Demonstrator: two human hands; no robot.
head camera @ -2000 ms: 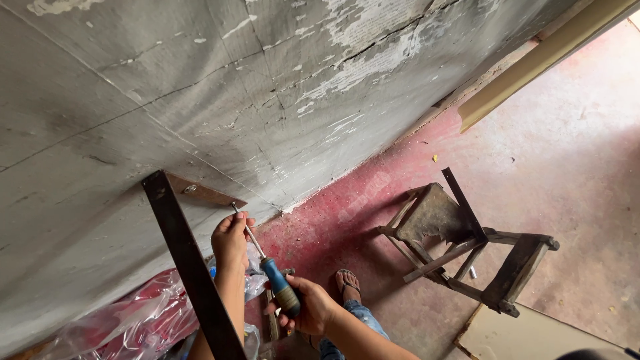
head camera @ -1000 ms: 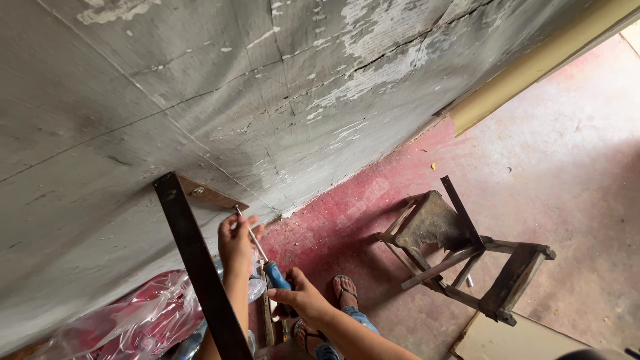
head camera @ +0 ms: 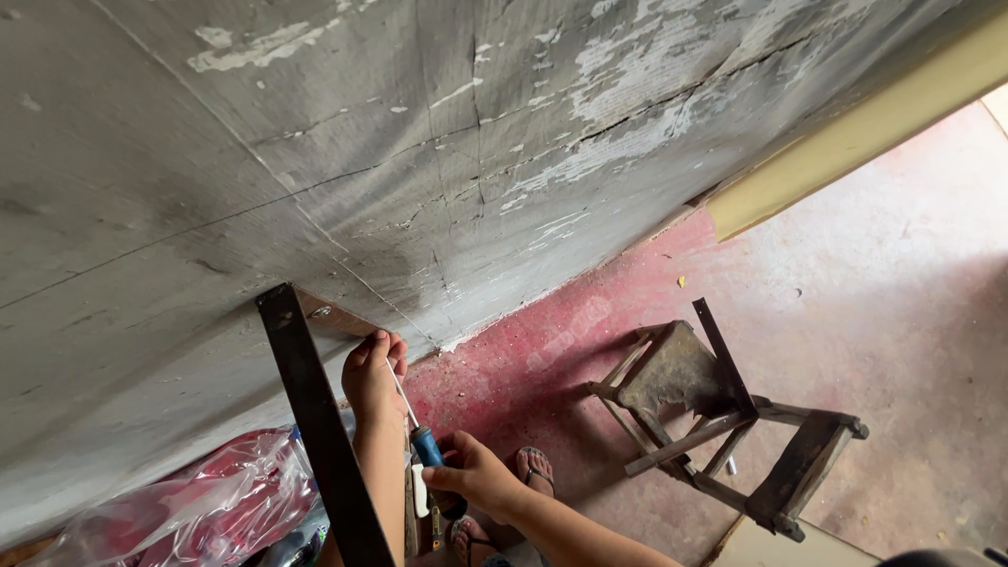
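Note:
My left hand (head camera: pixel 376 378) is raised to the lower end of a brown metal bracket arm (head camera: pixel 335 315) on the grey wall, its fingers pinched around the tip area of a screwdriver. A screw head shows nearer the bracket's other end. My right hand (head camera: pixel 472 472) holds the blue handle of the screwdriver (head camera: pixel 426 447), whose shaft slants up to my left fingers. What lies between those fingertips is hidden. A long dark metal bar (head camera: pixel 323 425) joins the bracket's upper end and runs down in front of my left forearm.
Peeling paint marks the wall (head camera: pixel 472 157). An old wooden chair (head camera: pixel 677 378) lies on the red floor with another angled metal bracket (head camera: pixel 720 354) on it. Clear plastic wrapping (head camera: pixel 228 504) is bunched at lower left. My sandalled feet (head camera: pixel 535 466) stand below my hands.
My right hand has shifted its fingers on the screwdriver handle, which looked more fully wrapped two seconds ago. My left hand stays by the bracket's end.

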